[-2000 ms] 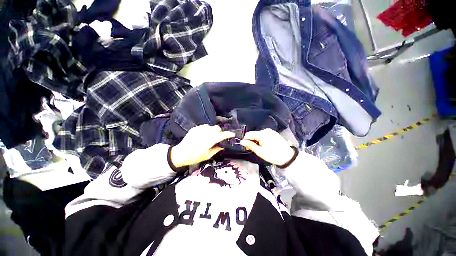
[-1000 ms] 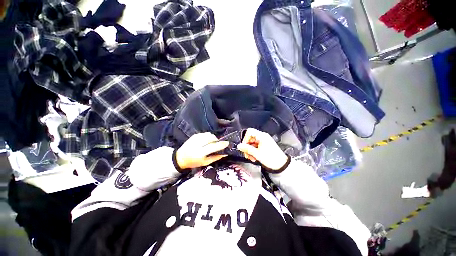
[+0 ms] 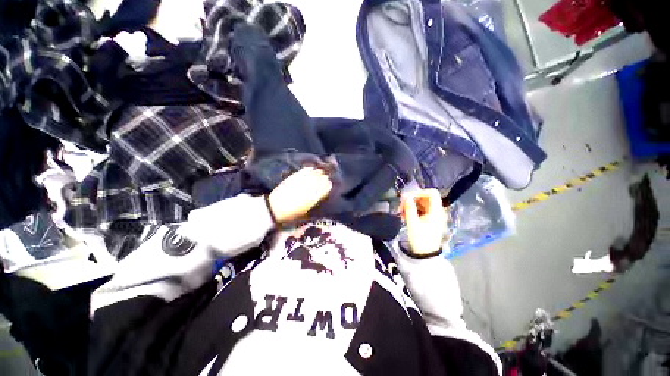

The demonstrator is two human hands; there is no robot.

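A dark denim garment (image 3: 283, 121) lies bunched in front of my chest, with one long part stretching up toward the plaid cloth at the upper left. My left hand (image 3: 303, 194) is closed on the garment's edge near the middle. My right hand (image 3: 424, 219) is at the garment's right side, raised, with curled fingers. A small dark shape shows above its fingertips, but it is blurred and I cannot tell whether the hand holds anything.
A mid-blue denim jacket (image 3: 470, 88) lies at the right, with a clear plastic bag (image 3: 485, 220) below it. Plaid shirts (image 3: 173, 139) are piled at the left. A blue bin (image 3: 640, 110) and yellow-black floor tape (image 3: 573, 185) are at the far right.
My hands were close together on the denim and are now apart, the right one moved to the right. A long part of the garment now extends up and left over the plaid cloth.
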